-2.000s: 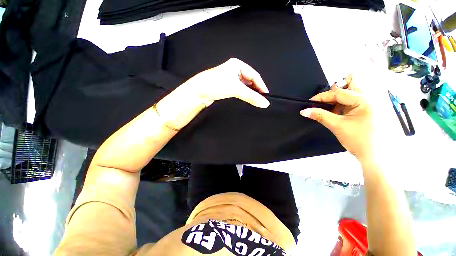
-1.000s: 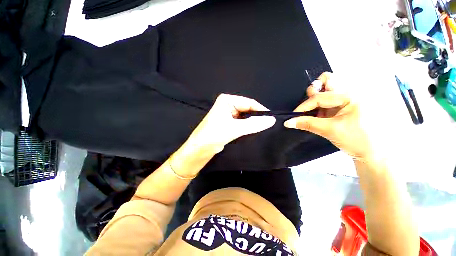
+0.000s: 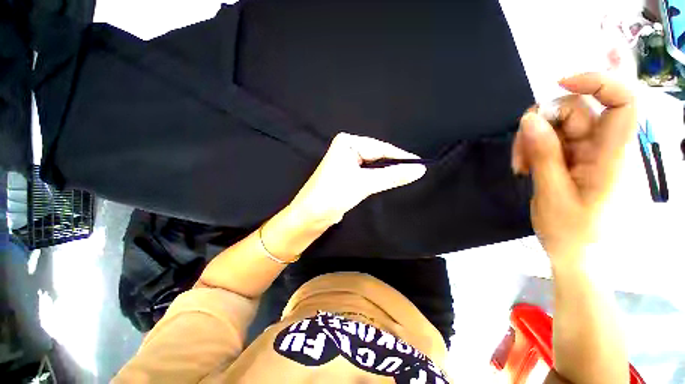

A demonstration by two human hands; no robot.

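The large black garment [image 3: 383, 75] lies spread across the white tabletop in front of me. My left hand [image 3: 349, 180] pinches a raised folded edge of it between thumb and fingers, near the middle. A dark ridge runs right from those fingertips. My right hand [image 3: 578, 150] is off the fold, over the garment's right edge. It is blurred, with thumb and fingertips close together and other fingers curled. A silvery band [image 3: 554, 114] shows on one of its fingers. I cannot make out a needle or thread.
Blue and black snips [image 3: 653, 161] lie right of my right hand. Small supplies [image 3: 657, 60] clutter the upper right. A black grid basket [image 3: 60, 217] stands lower left, beside a crumpled black cloth pile [image 3: 161, 262]. A red plastic object [image 3: 537, 337] is at the lower right.
My right hand has left the fold and moved right and up. My left hand still pinches the fold, having moved in and down over the two seconds. The view has shifted slightly.
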